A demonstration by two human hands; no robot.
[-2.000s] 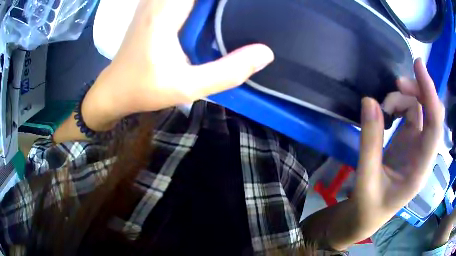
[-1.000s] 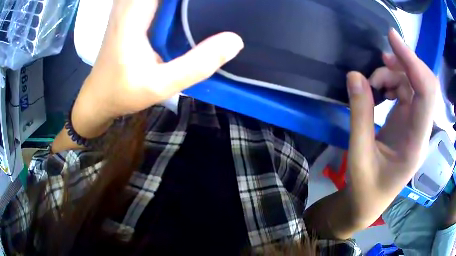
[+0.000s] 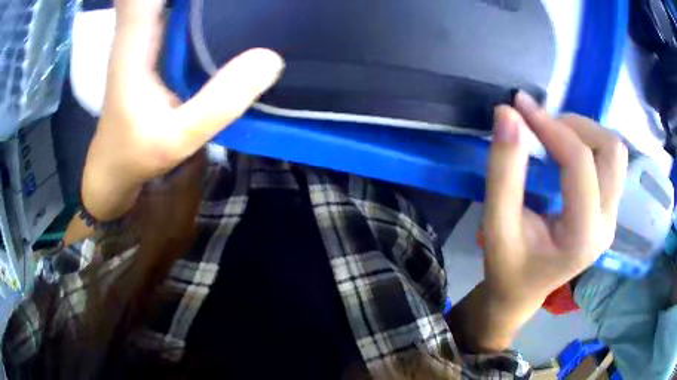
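The dark oval base (image 3: 386, 41) lies in the blue tray (image 3: 356, 152), its far side cut off by the top edge. A black strip (image 3: 371, 93) runs along its near long edge. My left hand (image 3: 141, 111) is at the left end, its thumb on the base near the strip's left end; its other fingers point up, cut off by the frame. My right hand (image 3: 549, 185) is at the right end, thumb and index fingertips closed together at the strip's right end. The exact contact there is blurred.
Clear crinkled plastic (image 3: 33, 59) and a white box with lettering (image 3: 37, 174) are at the left. A pale device (image 3: 642, 200) is at the right, above another person's grey-green clothing (image 3: 623, 312). Red and blue items lie below right.
The base and tray have shifted left and up in view and look more level. My right thumb and index finger, apart before, have closed together. My left thumb stays on the base.
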